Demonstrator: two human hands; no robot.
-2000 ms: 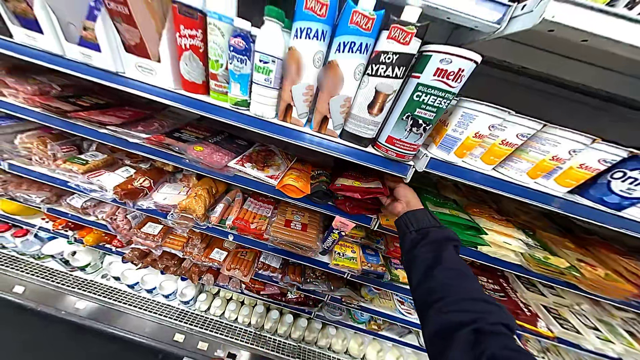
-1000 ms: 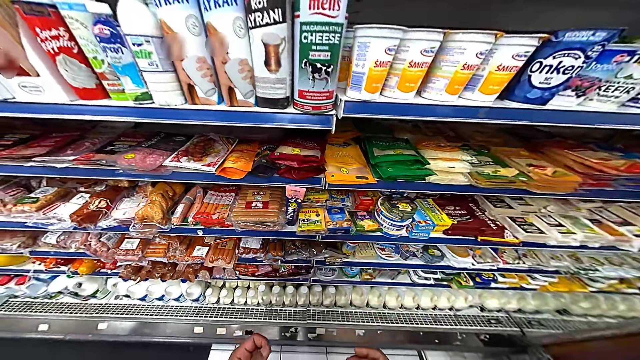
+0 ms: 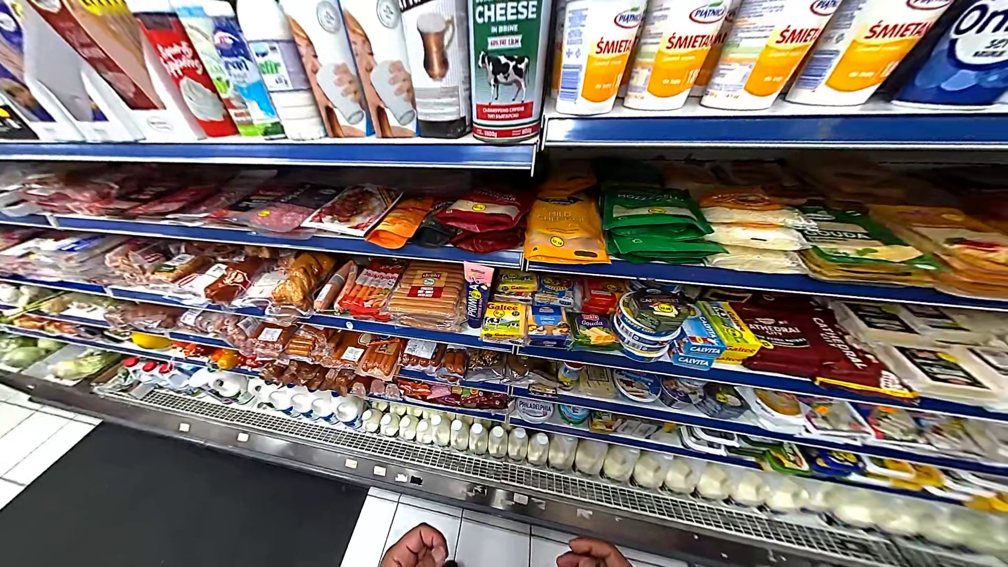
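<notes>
At the bottom edge of the head view is my left hand (image 3: 415, 546), its fingers curled, with nothing visible in it. My right hand (image 3: 592, 553) is to its right, also low and cut off by the frame, fingers bent and no object seen in it. Both are nearest the tiled floor (image 3: 480, 542) in front of a refrigerated display. Dark red cheese bags (image 3: 484, 216) lie on the shelf beside a yellow cheddar bag (image 3: 563, 228) and green mozzarella bags (image 3: 655, 219). Above them a green and red cheese tin (image 3: 508, 75) stands upright.
Blue shelf edges (image 3: 732, 132) run across the view. Lower shelves hold packed sausages (image 3: 428, 291), boxed cheeses (image 3: 504, 321) and a stack of round tubs (image 3: 650, 323). White bottles (image 3: 561, 453) line the bottom behind a metal grille (image 3: 630, 494). A dark mat (image 3: 181, 496) lies at left.
My right hand, earlier at the dark red bags on the shelf, has come back and down beside my left hand. The view has shifted.
</notes>
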